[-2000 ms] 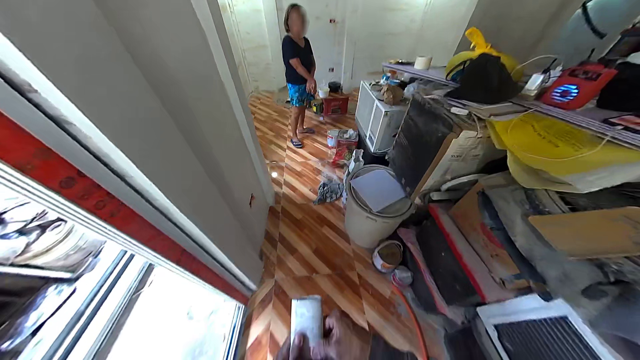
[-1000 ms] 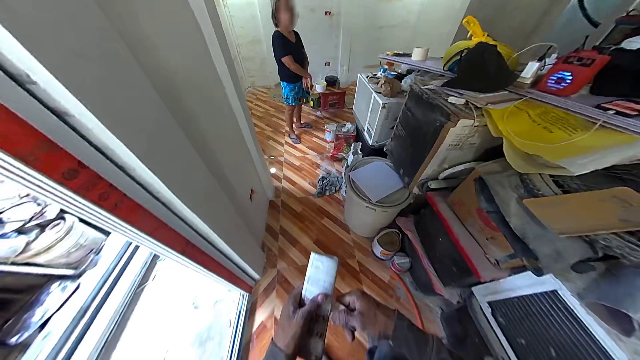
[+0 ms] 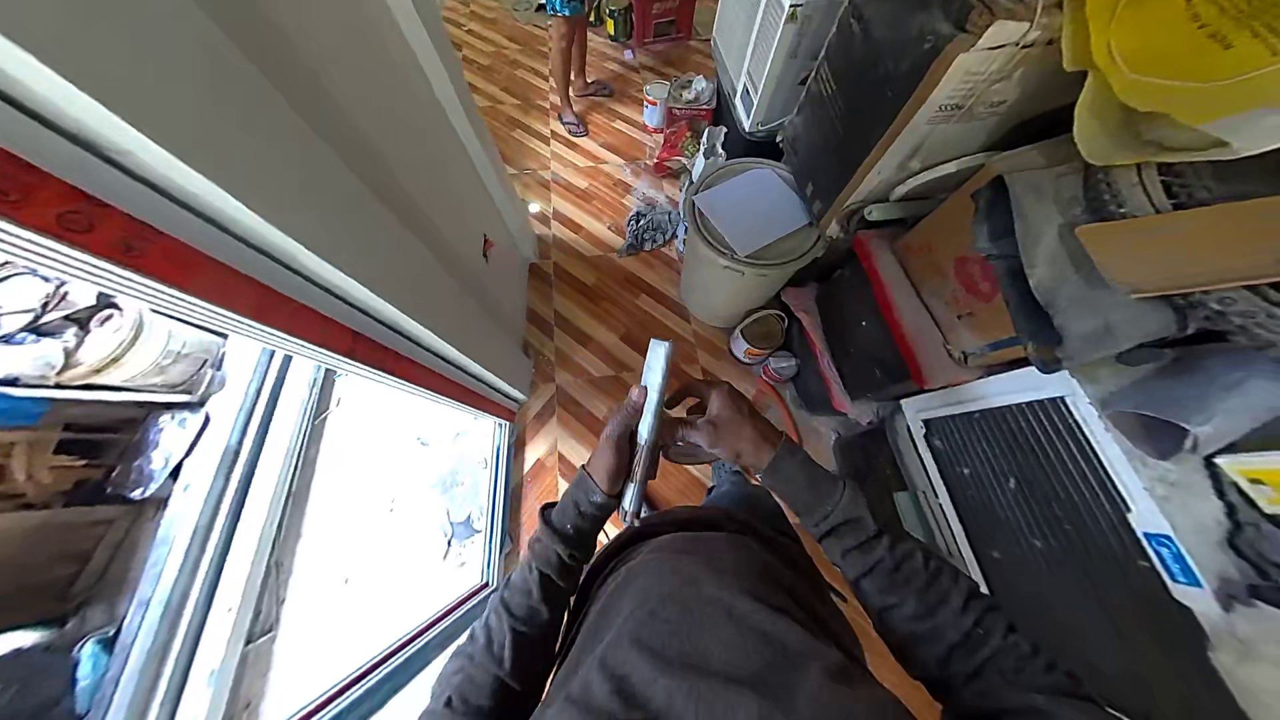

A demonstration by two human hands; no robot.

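My left hand (image 3: 618, 440) is closed around a flat, narrow, whitish metal piece (image 3: 652, 400), held nearly upright in front of my body and seen almost edge-on. Just to the right of it is my right hand (image 3: 722, 425), its fingers bent and close to the piece's side; whether they touch or grip it cannot be told. Beyond the hands lies the wood-patterned floor (image 3: 610, 300). Past it, a large pale bucket (image 3: 730, 285) has a white sheet (image 3: 755, 210) across its top.
An open paint can (image 3: 757, 337) and a smaller can (image 3: 779, 368) stand by the bucket. A grey rag (image 3: 650, 229) lies on the floor. Left is a window frame (image 3: 400, 375); right, a black ribbed panel (image 3: 1030, 480). A person's legs (image 3: 567, 70) show farther off.
The view has tilted down. The piece in my left hand has turned from showing its broad face to nearly edge-on. My right hand is closer to it than one second ago.
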